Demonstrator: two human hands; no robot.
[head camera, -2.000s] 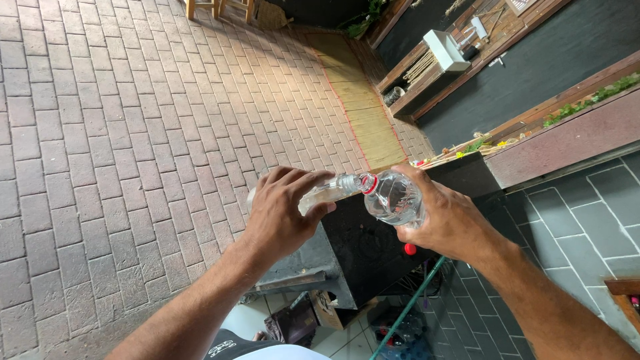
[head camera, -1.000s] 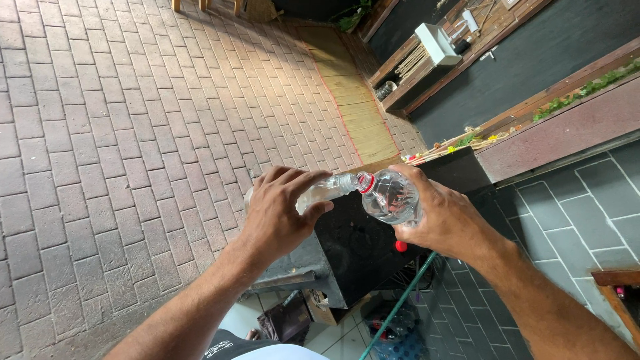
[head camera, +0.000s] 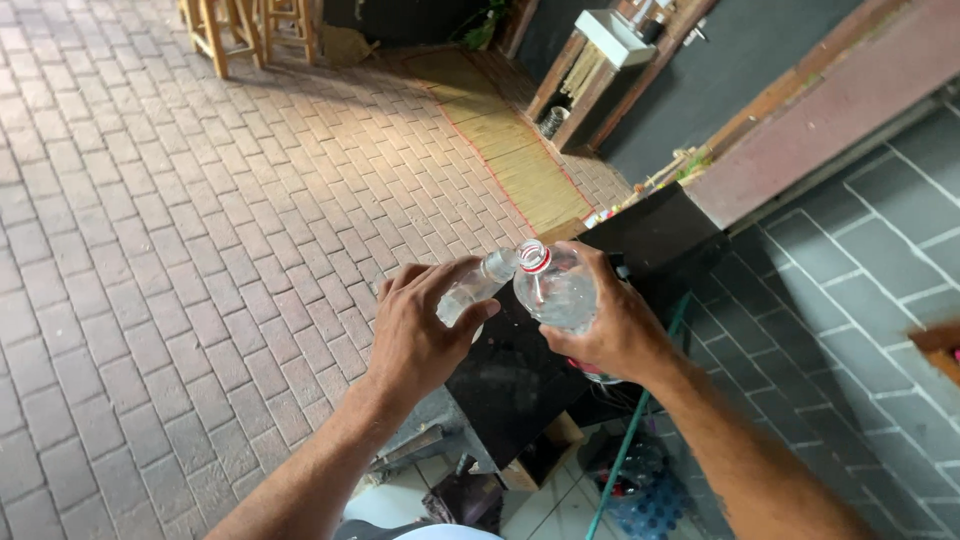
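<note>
My left hand is closed around a clear glass bottle, tilted so its neck points up and right. In my right hand is a larger clear plastic bottle with a red ring below its uncapped mouth, more upright than the glass one. The two mouths are side by side, very close; whether they touch I cannot tell. Clear liquid seems to be in the plastic bottle. Both bottles are above a black tabletop.
A green pole rises beside the black table. Below are a cardboard box and a bag of bottles. Wooden stools stand on the brick floor; a woven mat lies by the dark wall.
The plastic bottle has turned more upright, and its mouth has come away from in front of the glass bottle's mouth to beside it. The view has shifted, showing more of the stools.
</note>
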